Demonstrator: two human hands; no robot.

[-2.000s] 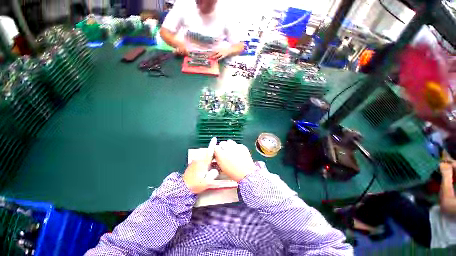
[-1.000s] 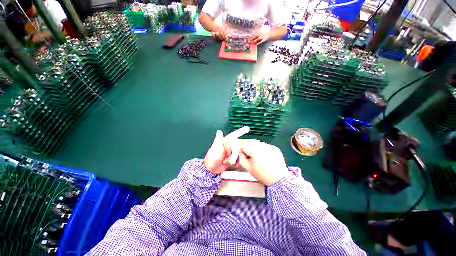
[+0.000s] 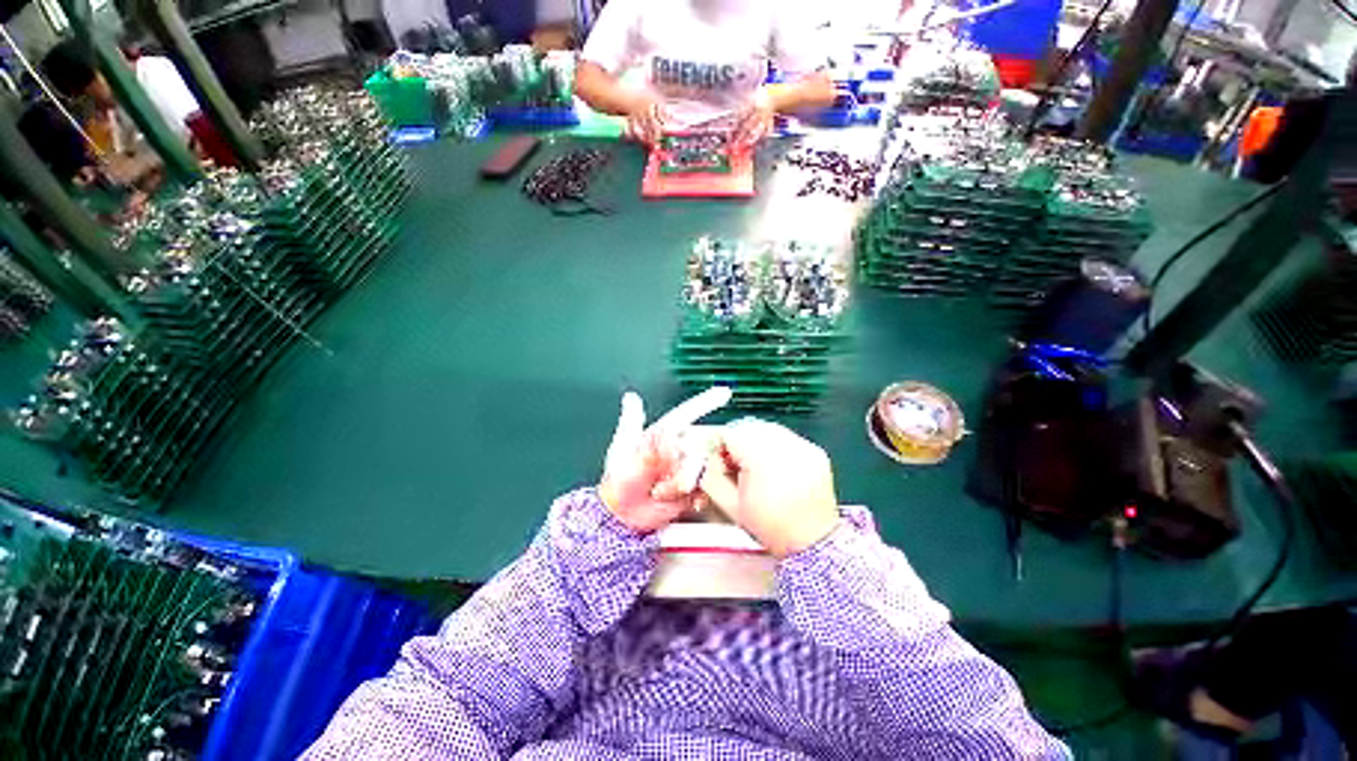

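A flat whitish fixture (image 3: pixel 711 575) lies at the near edge of the bench, with a red mark along its edge; no board shows on its visible part. My left hand (image 3: pixel 655 464) and my right hand (image 3: pixel 777 483) meet above its far end, fingertips together. Two fingers of my left hand stick out; its other fingers are bent against my right fingertips. Whether anything tiny is pinched between them cannot be told. A stack of populated green boards (image 3: pixel 759 327) stands just beyond my hands.
A round yellowish reel (image 3: pixel 915 422) lies right of my hands. A dark soldering station (image 3: pixel 1109 461) with cords is further right. Board stacks (image 3: pixel 223 298) line the left, another (image 3: pixel 997 208) stands back right. A blue bin (image 3: pixel 320 639) holds boards at lower left. A person opposite works at a red fixture (image 3: pixel 700 182).
The view has shifted since two seconds ago, moving the bench things rightward in the picture. My hands stay together over the fixture; my left fingers have spread and changed pose slightly.
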